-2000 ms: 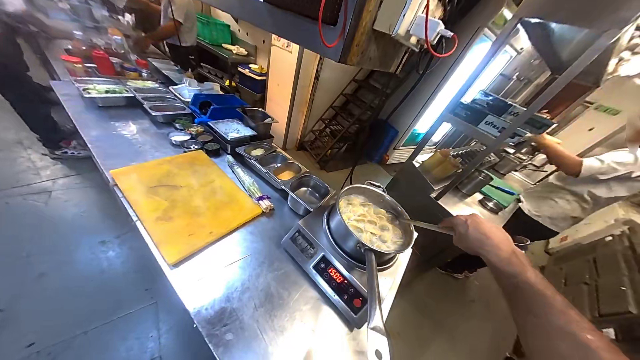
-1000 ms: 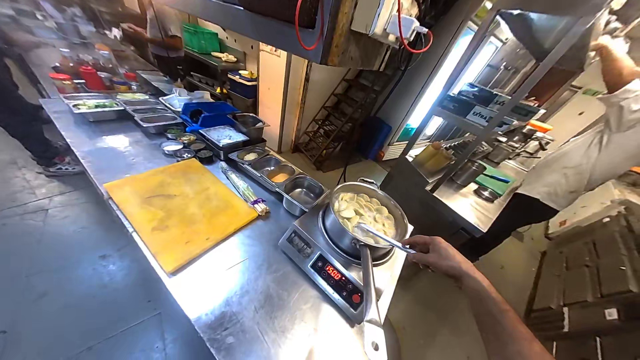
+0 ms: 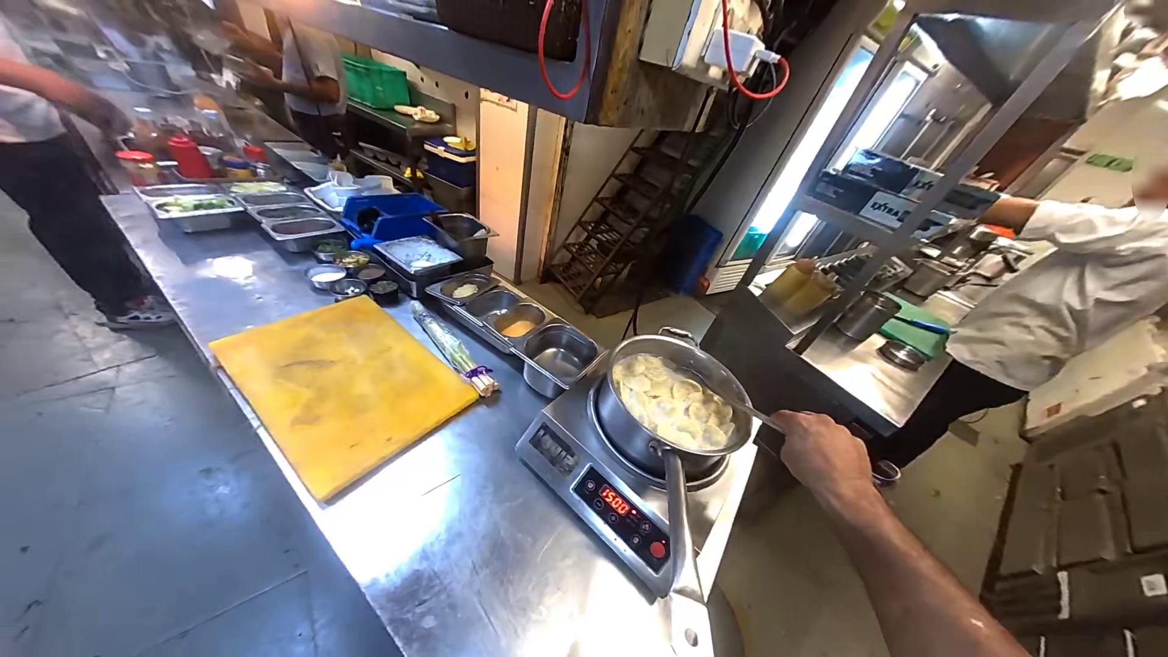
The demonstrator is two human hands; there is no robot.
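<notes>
My right hand (image 3: 826, 449) grips the handle of a metal utensil (image 3: 759, 415) that reaches over the rim into a steel pan (image 3: 630, 418); its far end is hidden among the food. Pale round slices (image 3: 671, 394) in liquid fill much of the pan. The pan stands on a portable induction cooktop (image 3: 598, 493) with a lit red display, and its long handle (image 3: 677, 520) points toward me with no hand on it. My left hand is out of view. Left of the cooktop lies a yellow cutting board (image 3: 342, 388), with a wrapped green bundle (image 3: 452, 347) beside it.
Steel containers (image 3: 558, 354) line the counter's back edge. Small bowls (image 3: 349, 288), a blue bin (image 3: 392, 217) and food trays (image 3: 196, 208) stand farther left. A co-worker in white (image 3: 1068, 292) is at the right-hand station; others stand at far left. A shelf (image 3: 438, 41) hangs over the counter.
My right hand first holds the utensil out to the pan's right, then tilts it over the slices; now it is again at the pan's right side. The right-hand co-worker's raised arm has come down.
</notes>
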